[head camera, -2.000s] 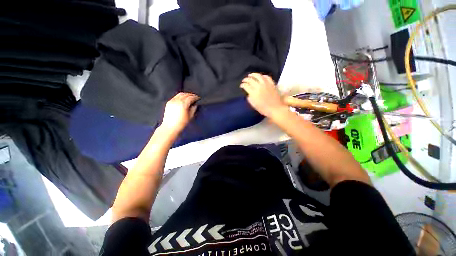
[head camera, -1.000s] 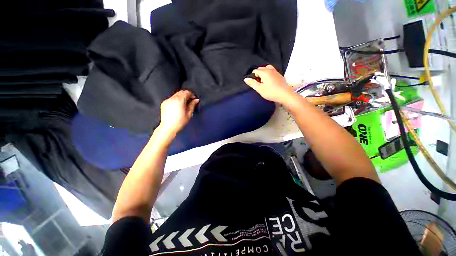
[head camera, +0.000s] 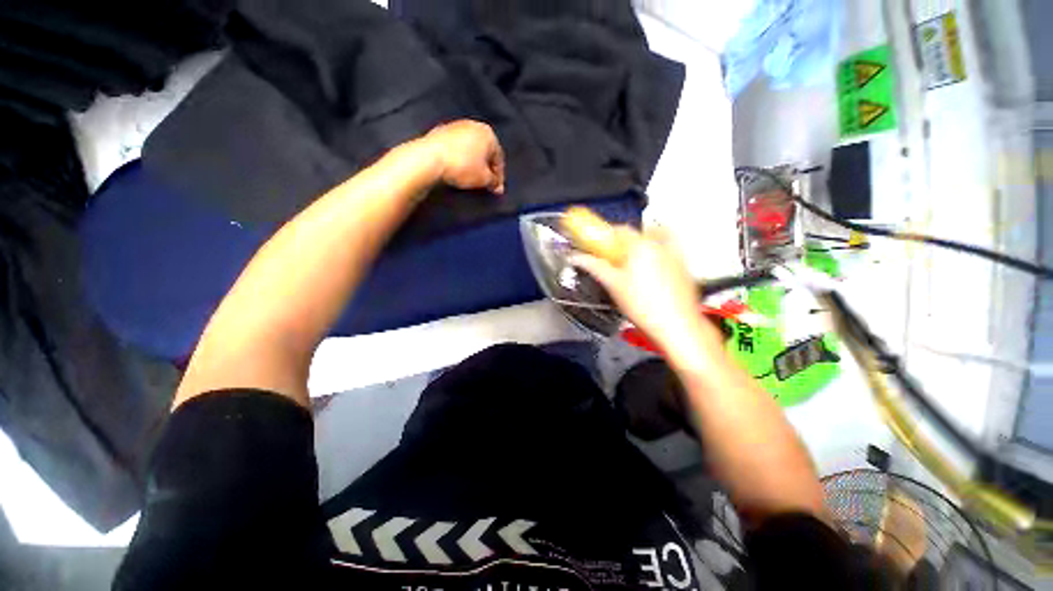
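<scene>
A dark grey garment (head camera: 346, 104) lies spread over the navy padded board (head camera: 427, 268), whose near side shows bare. My left hand (head camera: 468, 157) is on the garment near its lower edge, fingers curled; it seems to pinch the cloth, its fingertips partly hidden. My right hand (head camera: 641, 271) is closed round the yellow-orange handle of the steam iron (head camera: 566, 277), slightly blurred. The iron is at the right end of the navy board, its pointed tip facing up and left, close to the garment's edge. I cannot tell if its sole touches the board.
Black garments (head camera: 81, 52) lie at the upper left. A wire basket (head camera: 768, 219) with red items and a green holder (head camera: 797, 387) bearing a dark keyed device (head camera: 799, 358) are at right. A black hose (head camera: 860, 329) runs from the iron. A fan (head camera: 889, 508) stands lower right.
My right hand has let go of the garment and taken hold of the iron, now over the board's right end. My left hand has moved right and up along the garment. The view has shifted.
</scene>
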